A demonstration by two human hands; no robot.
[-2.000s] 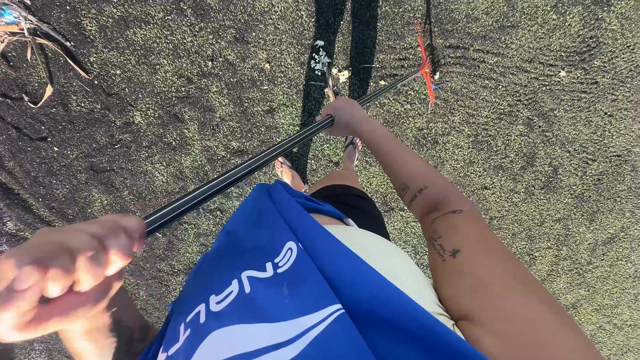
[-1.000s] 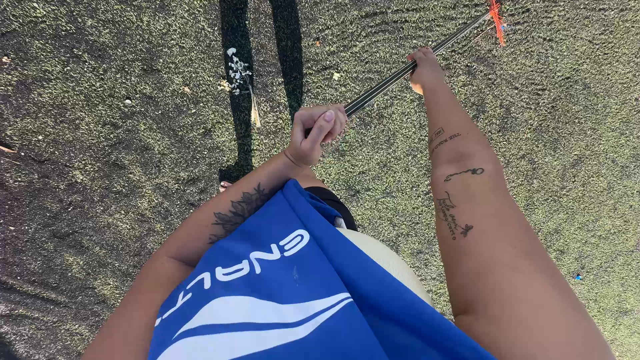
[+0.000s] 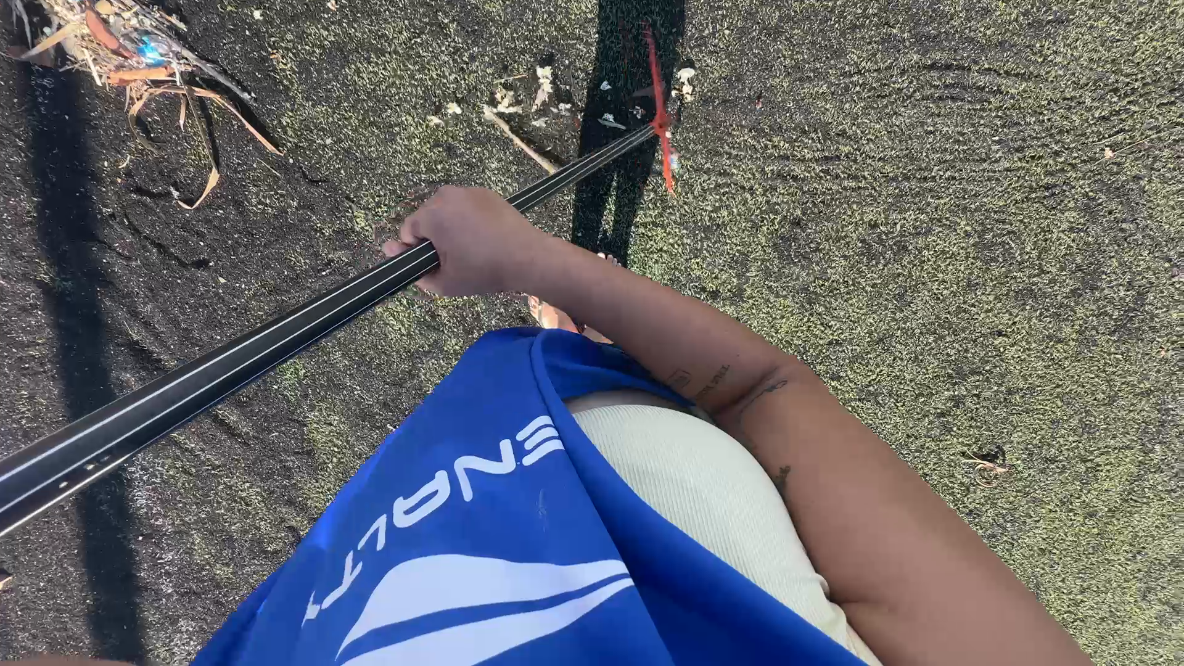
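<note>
A long black pole with pale stripes [image 3: 222, 370] slants from the left edge up to a thin red head [image 3: 659, 122] lying on the ground; whether this is a rake or a broom is unclear. My right hand [image 3: 467, 242] is closed around the pole in front of my body, knuckles up. Beyond the left edge the pole is hidden, and my left hand is out of the frame. A small strip of skin shows at the bottom left corner. Pale bits of litter [image 3: 544, 83] and a short stick [image 3: 521, 141] lie beside the red head.
Worn green turf with dark granules [image 3: 925, 277] spreads all around. At the upper left sits a heap of dry leaves and strips [image 3: 129, 55] with a bluish item. My feet [image 3: 555, 314] are just beyond the blue garment [image 3: 481, 518]. Dark shadows cross the turf.
My right hand has drawn back leftward with the pole, and the red head has come nearer. My left hand, on the pole one second ago, has left the view. The debris heap shows again.
</note>
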